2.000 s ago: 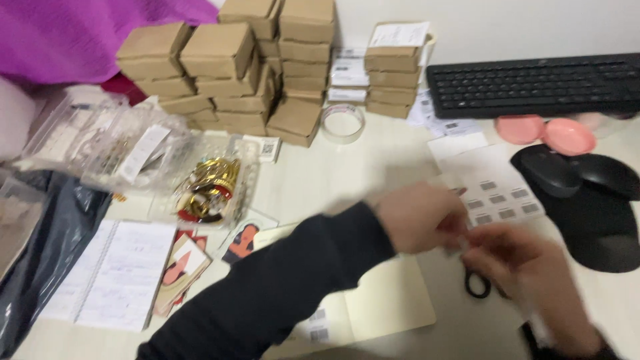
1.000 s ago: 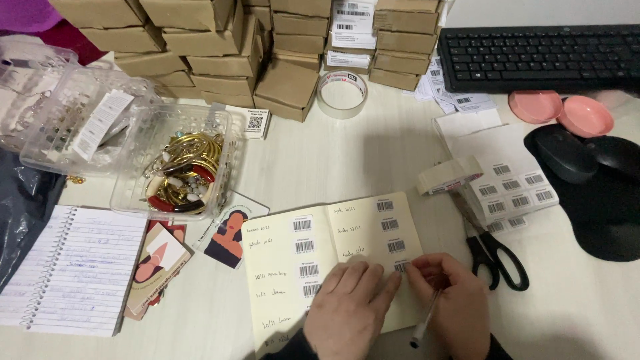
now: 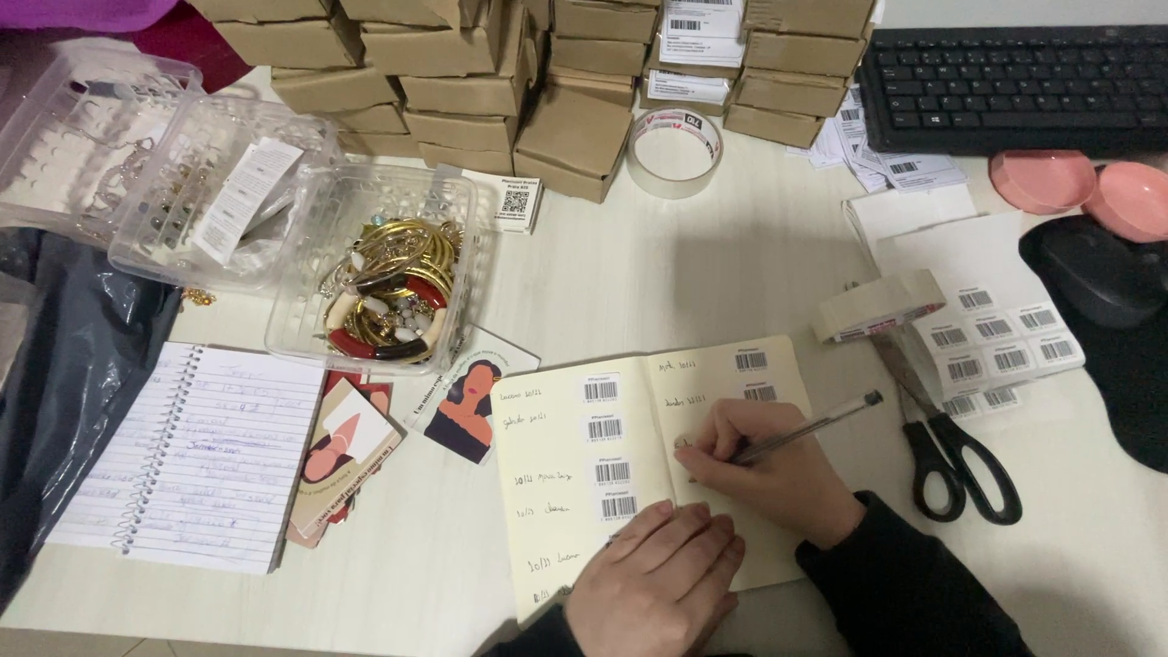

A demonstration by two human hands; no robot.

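Observation:
An open notebook with cream pages lies flat at the lower middle, bearing handwriting and barcode stickers in two columns. My right hand grips a clear-barrelled pen, its fingertips low on the right page; the pen's tip is hidden. My left hand rests palm down across the lower part of the notebook, fingers together and holding nothing. Right of the notebook are black-handled scissors, their blades partly under a roll of clear tape. Beside the roll lie sheets of barcode stickers.
Cardboard boxes are stacked along the back, with another tape roll in front. Plastic boxes of jewellery, a spiral notebook and illustrated cards lie left. A keyboard, pink dishes and a black mouse are right.
One second ago both hands were together at the right page, by a barcode sticker. Now my right hand has moved up that page with the pen, and my left lies lower.

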